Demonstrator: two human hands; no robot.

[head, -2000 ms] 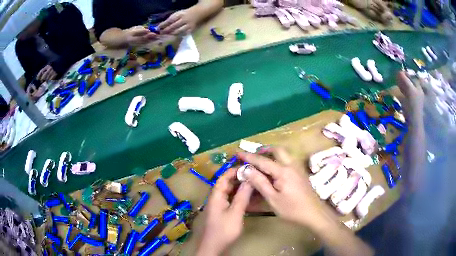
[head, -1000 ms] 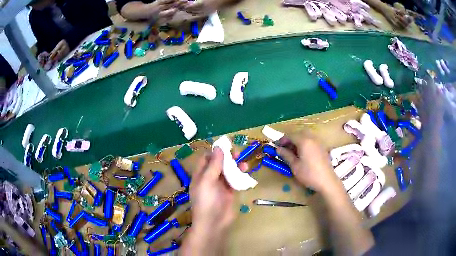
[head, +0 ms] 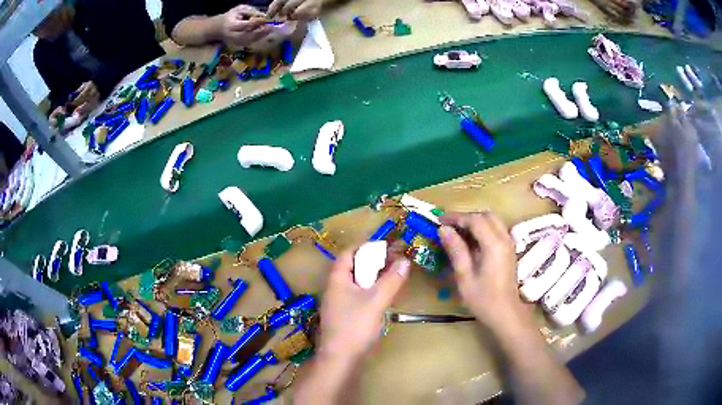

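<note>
My left hand (head: 354, 293) holds a white housing (head: 370, 264), its smooth outer side showing. My right hand (head: 475, 257) is just right of it, its fingertips on a blue cell (head: 421, 225) that has a green circuit board (head: 423, 255) hanging below it. A white block (head: 419, 207) lies behind the cell. Tweezers (head: 431, 318) lie on the bench between my wrists. Another blue cell (head: 383, 230) shows behind the housing.
Blue cells and boards (head: 229, 336) cover the bench at left. White-pink housings (head: 558, 273) are piled at right. The green belt (head: 364, 95) carries housings and a wired blue cell (head: 476, 133). People's hands (head: 269, 24) show across the belt.
The housing in my left hand has turned more end-on. My right hand has lifted a cell and board toward it. Belt items sit further left and the view has shifted slightly.
</note>
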